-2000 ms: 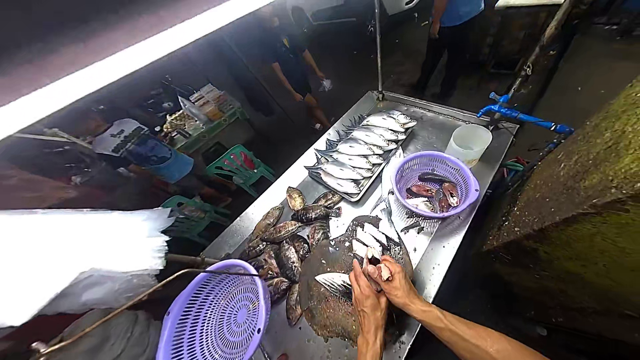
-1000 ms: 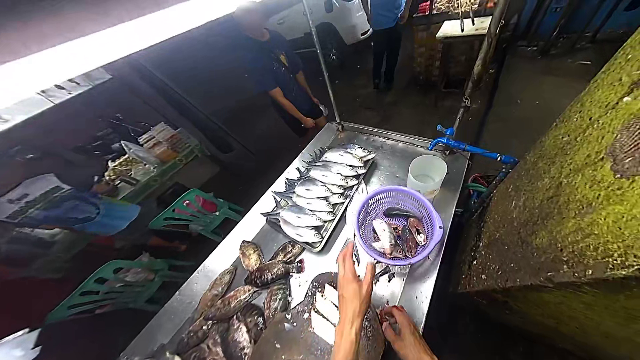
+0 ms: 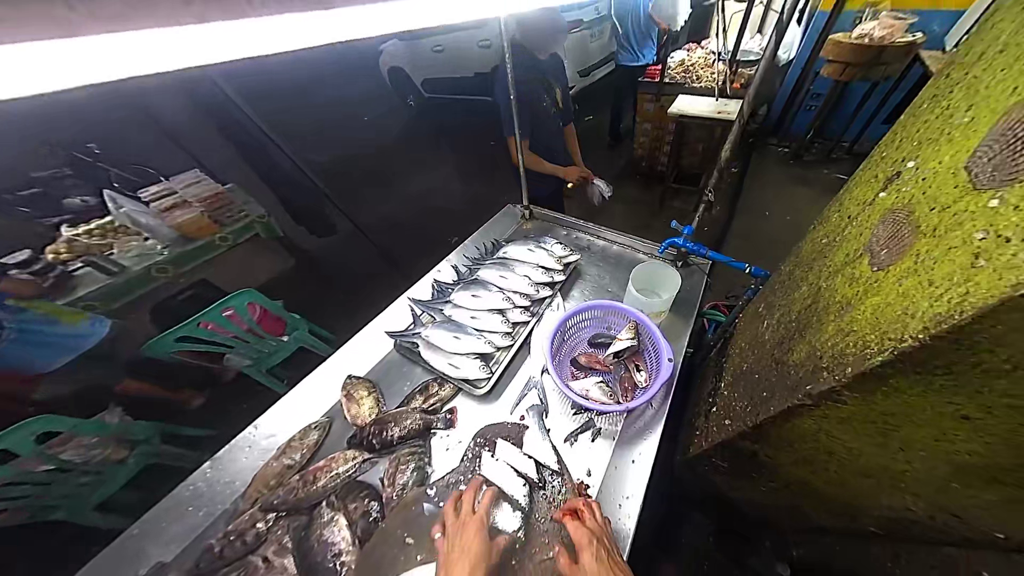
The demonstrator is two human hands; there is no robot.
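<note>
My left hand (image 3: 468, 532) rests with spread fingers on the round chopping block (image 3: 408, 532), at the near end of pale fish pieces (image 3: 506, 478). To its right, my right hand (image 3: 590, 536) has curled fingers at the dark, narrow end of what looks like a knife (image 3: 566, 474); whether it grips this is not clear. A fish tail (image 3: 538, 416) lies beyond the block. Farther off, the purple plastic basket (image 3: 666, 364) holds fish heads and cut pieces (image 3: 622, 372). Dark whole fish (image 3: 320, 480) are heaped left of the block.
Silvery whole fish (image 3: 472, 316) lie in rows on a metal tray (image 3: 488, 384) on the steel table (image 3: 240, 448). A translucent tub (image 3: 652, 290) stands near a blue tap (image 3: 684, 238). A mossy pillar (image 3: 864, 232) flanks the right. A person (image 3: 544, 112) stands beyond the table.
My left hand has moved back from near the purple basket to the fish pieces on the block. More lies in the basket than two seconds ago. The view has shifted.
</note>
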